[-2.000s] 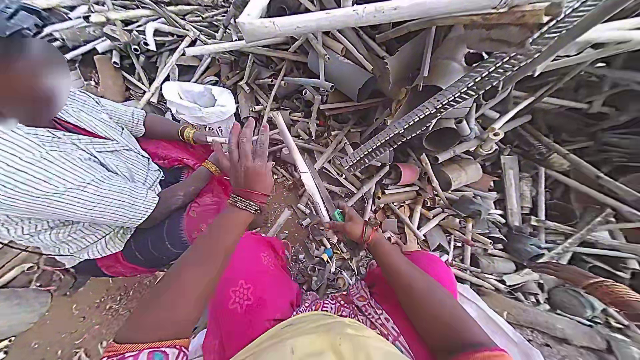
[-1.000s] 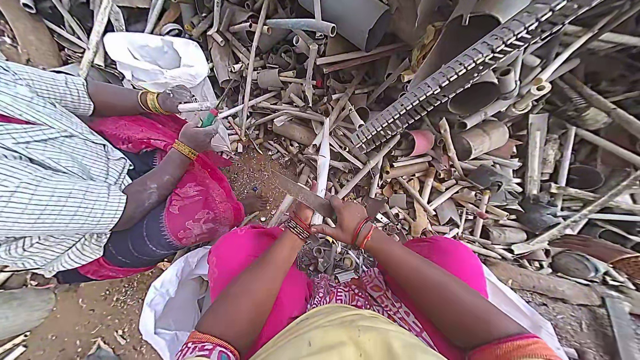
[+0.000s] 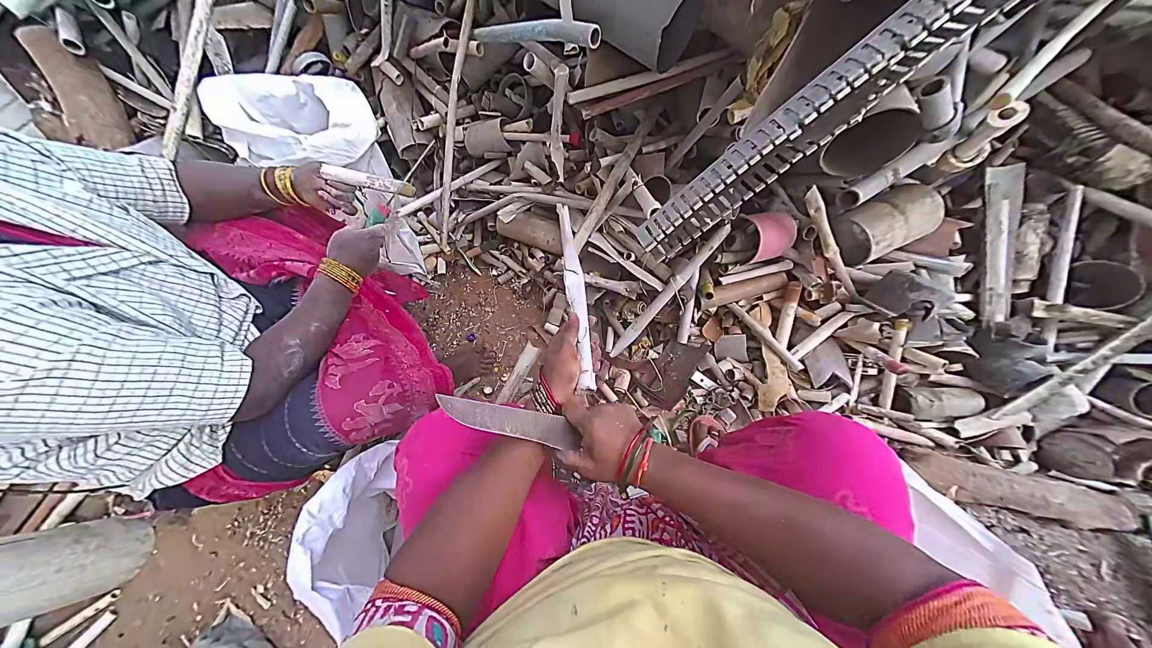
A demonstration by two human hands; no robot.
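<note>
My left hand (image 3: 562,360) is closed around the lower part of a white plastic pipe piece (image 3: 576,297), which points up and away over the scrap. Close against it, my right hand (image 3: 605,441) grips a knife whose broad metal blade (image 3: 508,421) reaches left across my left wrist. The knife's handle is hidden in my right fist. Below both hands are my knees in pink cloth. The lower end of the pipe piece lies by my right hand's fingers.
At the left sits a co-worker, whose hands (image 3: 355,243) hold another white pipe piece (image 3: 364,180). A white sack (image 3: 290,121) stands beyond. Scrap pipes cover the ground ahead, with a slotted plastic strip (image 3: 801,121) across them. Another white sack (image 3: 337,540) lies by my left knee.
My left hand, open and raised two seconds ago, now holds the pipe piece. Since one second ago the blade has swung from across the pipe to low across my left wrist.
</note>
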